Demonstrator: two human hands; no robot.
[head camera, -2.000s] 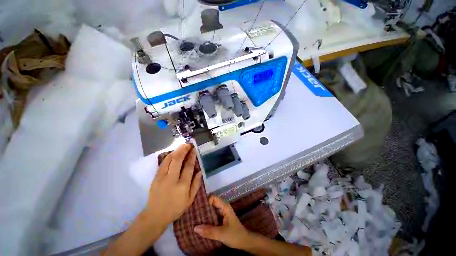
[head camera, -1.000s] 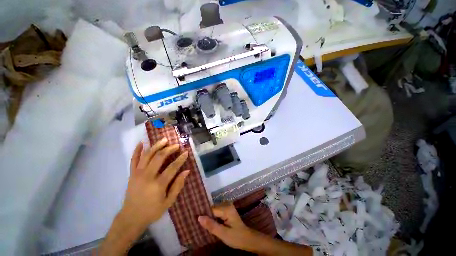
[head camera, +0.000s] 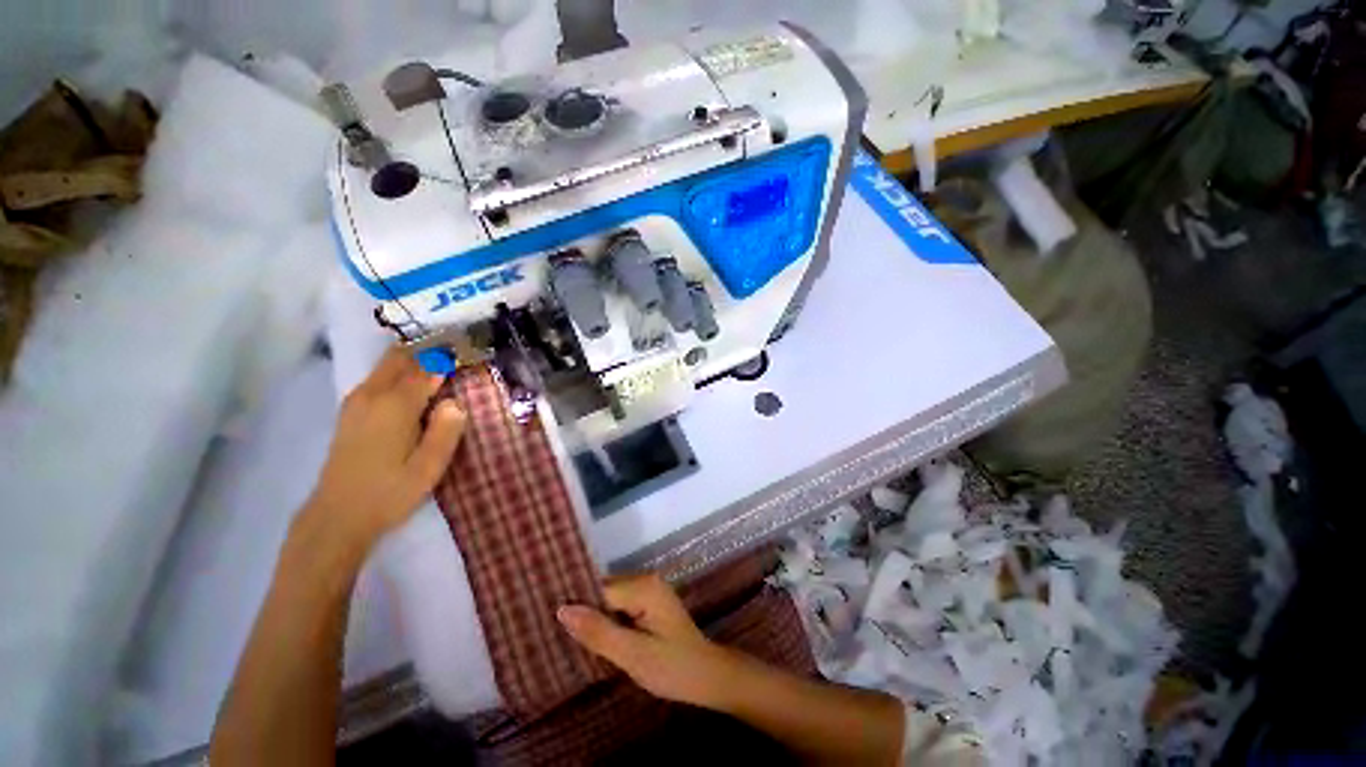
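A long, narrow red-brown checked fabric piece (head camera: 517, 532) runs from the presser foot area (head camera: 521, 393) of the white JACK overlock machine (head camera: 599, 195) down over the table's front edge. White wadding (head camera: 445, 622) shows along its left side. My left hand (head camera: 387, 435) is at the fabric's upper left edge beside the needle area, thumb on the fabric, fingertips near the blue knob; its grip is partly hidden. My right hand (head camera: 647, 637) holds the right edge of the fabric near the table edge, thumb on top.
Thick white wadding sheets (head camera: 165, 315) are heaped at the left, with crumpled brown fabric (head camera: 68, 188) behind. White trimmings (head camera: 996, 614) cover the floor at the lower right. An olive-green sack (head camera: 1086, 322) stands right of the machine table (head camera: 899, 360). More checked fabric (head camera: 757, 629) hangs below the table edge.
My left hand has moved up and left from on top of the fabric to beside the needle area. The fabric's upper part has fed past the presser foot. My right hand stays near the table edge.
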